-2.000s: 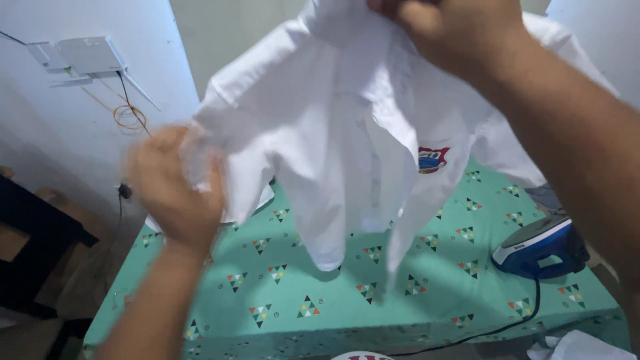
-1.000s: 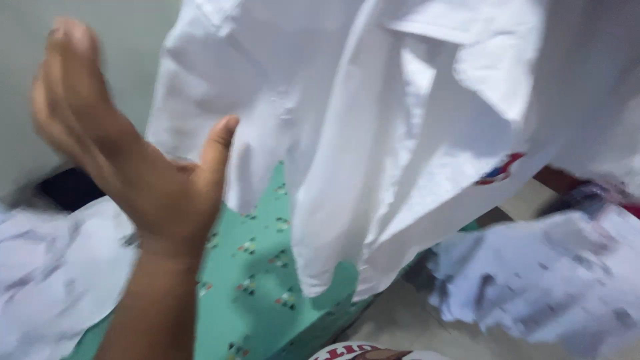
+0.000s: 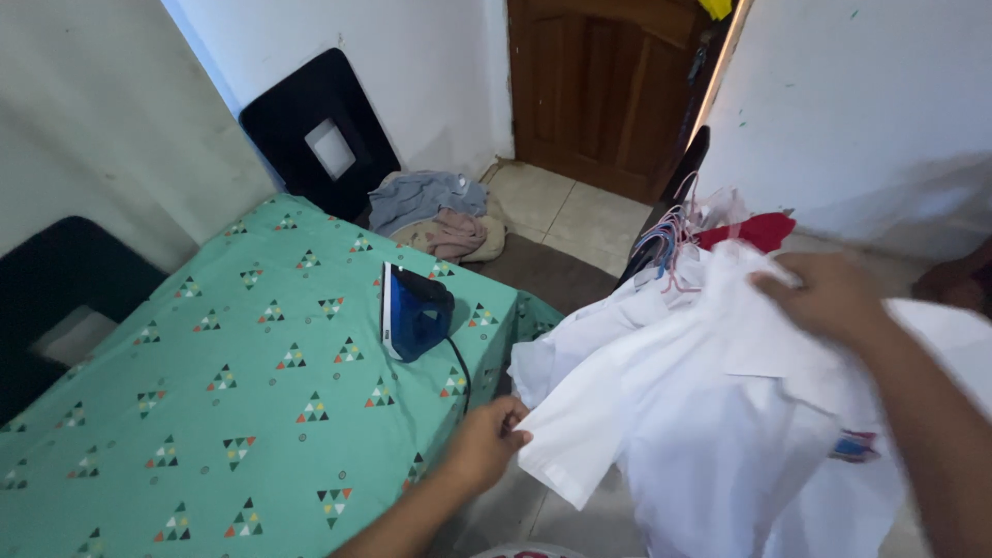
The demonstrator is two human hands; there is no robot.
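Note:
A white short-sleeved shirt [image 3: 682, 418] with a red and blue badge hangs from my right hand [image 3: 821, 298], which grips it near the collar. The fingertips of my left hand [image 3: 488, 438] pinch the edge of one sleeve at the lower middle of the view. Just beyond the shirt, pink and blue clothes hangers [image 3: 665, 240] cluster on the top of a dark chair back, with other white garments [image 3: 577, 337] below them. A blue and black electric iron [image 3: 415, 314] rests on the green patterned cloth of the table [image 3: 256, 341], left of my hands.
The iron's cord [image 3: 463, 364] runs over the table's right edge. Crumpled clothes [image 3: 434, 209] lie past the far edge, near a black chair back [image 3: 322, 132]. Another black chair [image 3: 70, 287] stands at the left. A red cloth [image 3: 748, 231] is behind the hangers, and a wooden door [image 3: 597, 93] beyond.
The view has swung widely from the table to the chair with the hangers. My left hand, spread and apart from the shirt one second ago, now pinches its sleeve.

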